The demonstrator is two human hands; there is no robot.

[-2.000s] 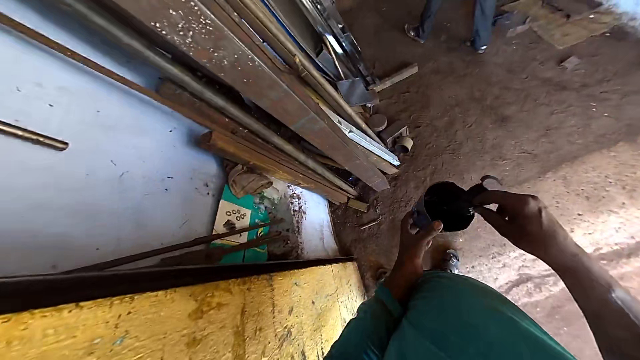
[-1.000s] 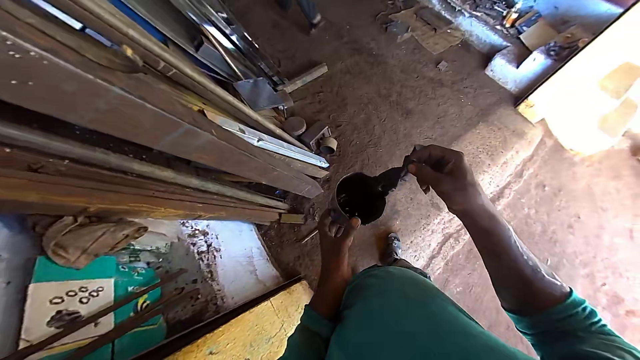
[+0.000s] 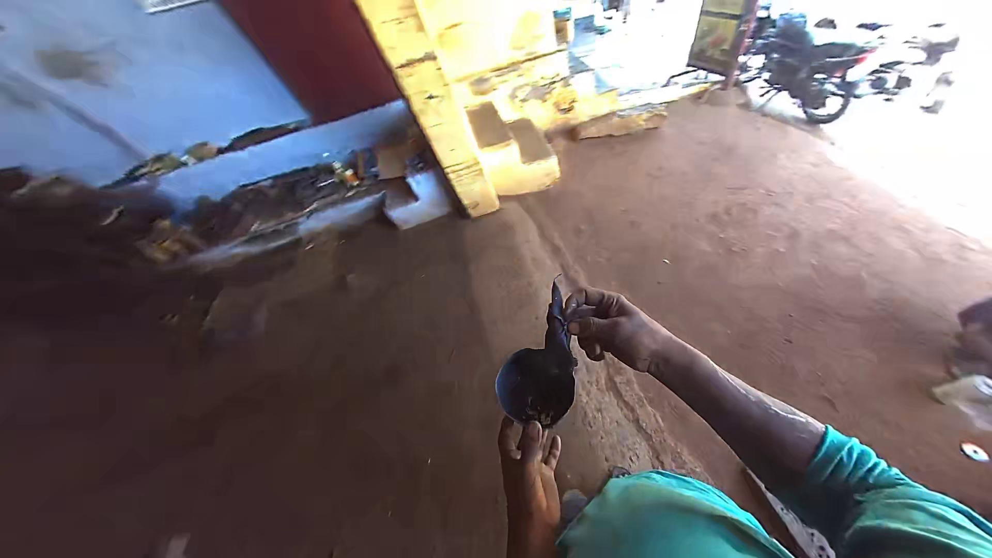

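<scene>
A round dark container, open at the top, rests in my left hand, whose fingers and thumb hold its near side. Its inside looks black, with a few small light bits near the lower rim. My right hand pinches a dark, limp strip, perhaps cloth or plastic, that rises from the container's far rim and ends in a thin curled tip. Whether the strip is joined to the container cannot be told.
Beyond stand a yellow pillar and yellow steps. Debris lies along the blue wall at left. A motorcycle is parked outside at upper right. A whitish plastic bag lies on the earthen ground at right.
The view has swung far to the right, from the stacked metal bars to the yellow pillar and the outside. The dark strip now stands up farther out of the container in my right hand.
</scene>
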